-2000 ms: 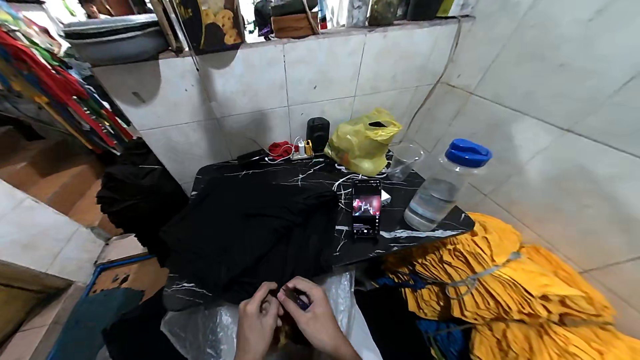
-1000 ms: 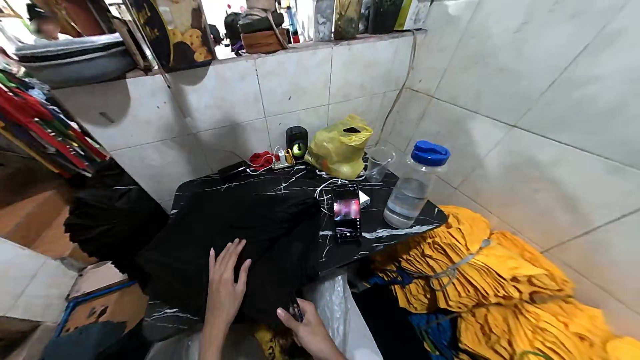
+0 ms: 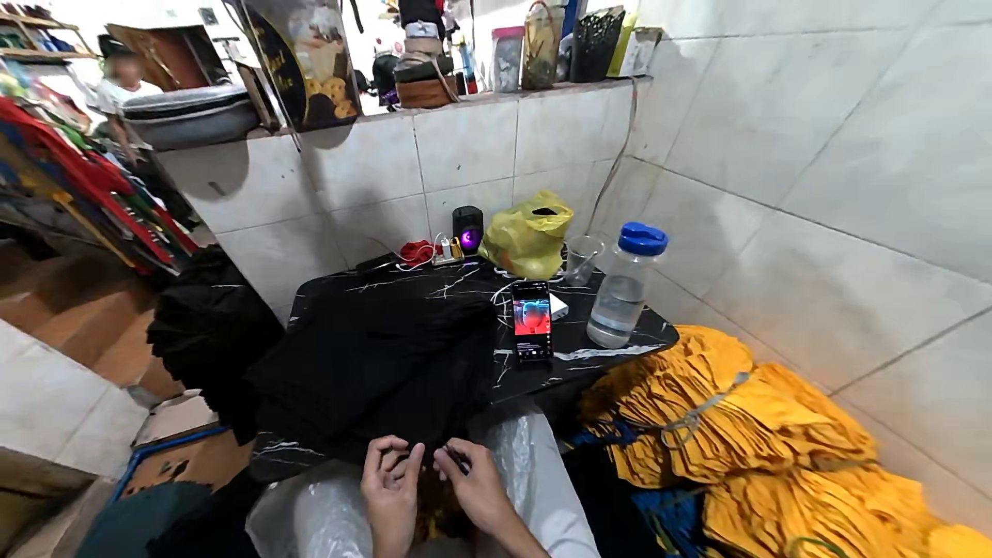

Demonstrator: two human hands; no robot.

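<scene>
Black cloth point(image 3: 372, 364) lies heaped over the left and front of a black marble-patterned table point(image 3: 573, 372). At its near edge my left hand point(image 3: 393, 488) has its fingers curled, with the thumb up; whether it pinches the cloth is unclear. Close beside it on the right, my right hand point(image 3: 474, 480) is closed around a small dark object point(image 3: 463, 465), too small to name. The two hands are a short gap apart. Beneath them, clear plastic sheeting point(image 3: 527, 465) covers the lap area, with some yellowish material between the hands.
A lit smartphone point(image 3: 532, 322), a blue-lidded water bottle point(image 3: 626, 287), a clear cup point(image 3: 581, 260), a yellow plastic bag point(image 3: 531, 236) and a small speaker point(image 3: 467, 229) stand on the table. Tied yellow-orange cloth bundles point(image 3: 744, 426) lie right. A person point(image 3: 128, 89) stands far left behind the wall.
My left hand was spread flat on the black cloth a second ago; it is now back at the near edge beside my right hand, its fingers curled.
</scene>
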